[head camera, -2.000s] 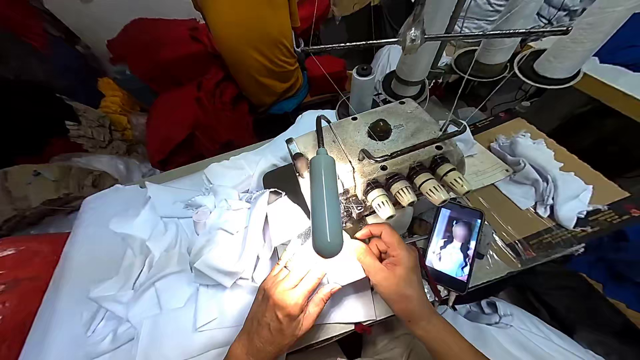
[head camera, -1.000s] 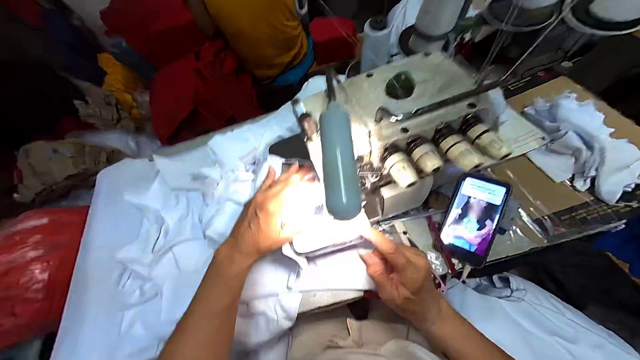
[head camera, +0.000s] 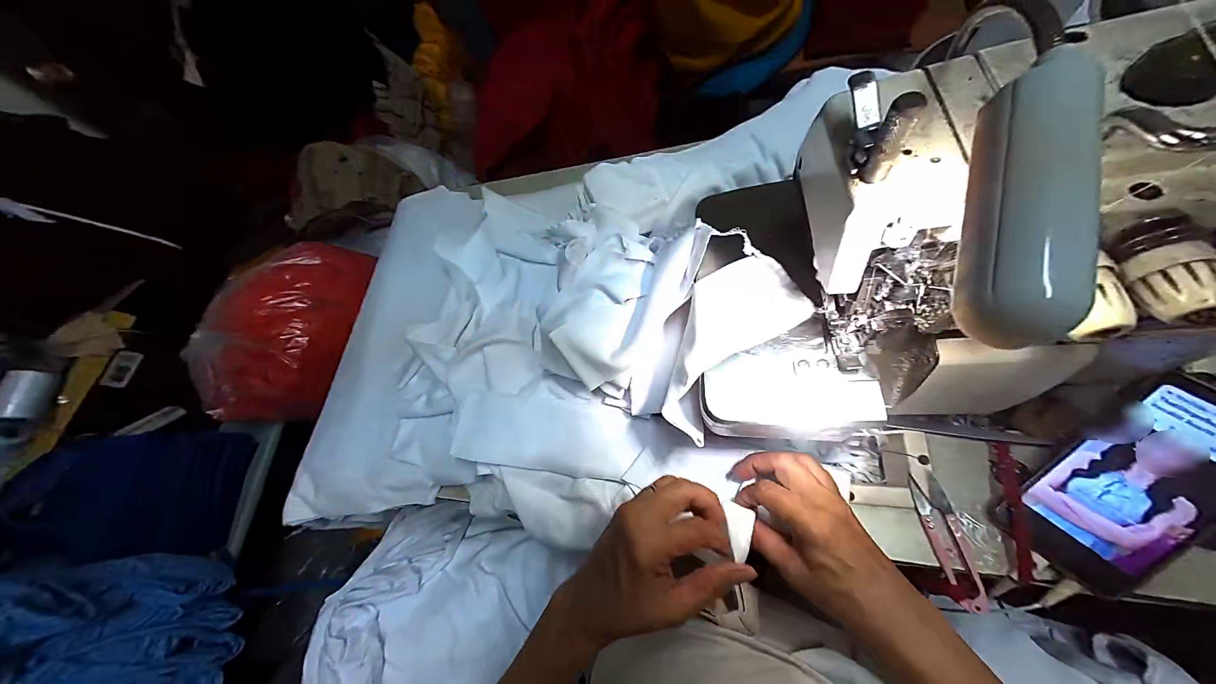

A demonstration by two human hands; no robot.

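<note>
Just in front of the bed of an overlock sewing machine (head camera: 793, 391), my left hand (head camera: 665, 556) and my right hand (head camera: 807, 518) pinch a piece of white fabric (head camera: 741, 532) between them. The fabric's corner hangs down between my fingertips. More white fabric pieces (head camera: 532, 332) lie heaped to the left of the machine. One piece (head camera: 746, 309) rests against the needle area, beside the presser foot. A grey-green lamp (head camera: 1031, 199) hangs in front of the machine head and lights the bed.
Thread snips (head camera: 950, 546) and a lit phone (head camera: 1121, 484) lie to the right of my hands. A red plastic-wrapped bundle (head camera: 285, 328) stands left of the table. White cloth (head camera: 446, 598) is piled below the table edge, and blue cloth (head camera: 114, 617) sits at the lower left.
Both hands have moved from beside the needle area towards my body, and now hold fabric at the front edge. The view has swung left and closer.
</note>
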